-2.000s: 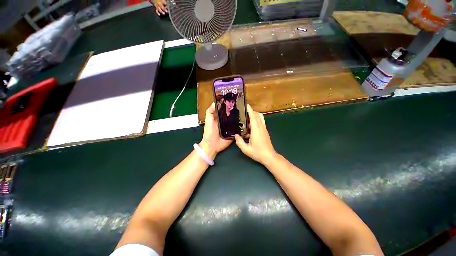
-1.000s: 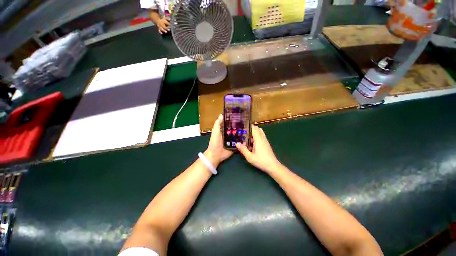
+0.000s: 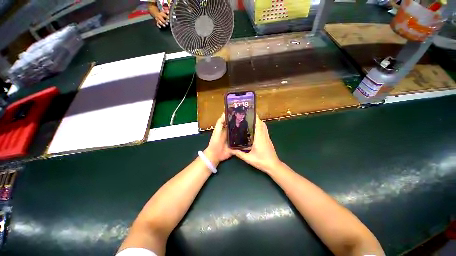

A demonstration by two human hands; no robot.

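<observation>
A smartphone (image 3: 240,121) stands upright between my two hands in the middle of the view. Its lit screen shows a clock and a picture of a person. My left hand (image 3: 219,142) holds its left edge and lower corner; a pale band is on that wrist. My right hand (image 3: 261,146) holds its right edge and bottom. Both hands are bare. Fingers behind the phone are hidden. The forearms pass over the shiny dark green belt (image 3: 200,210).
Behind the belt are a white board (image 3: 112,100), a grey fan (image 3: 202,30), a brown board (image 3: 300,102) under a clear tray (image 3: 295,62), and a white bottle (image 3: 375,82). A red tray (image 3: 25,125) lies far left. A person's hand (image 3: 161,19) shows at the back.
The screen changed from a lock picture to icons, then back to the lock picture. My right thumb has left the front of the screen. The view has shifted slightly.
</observation>
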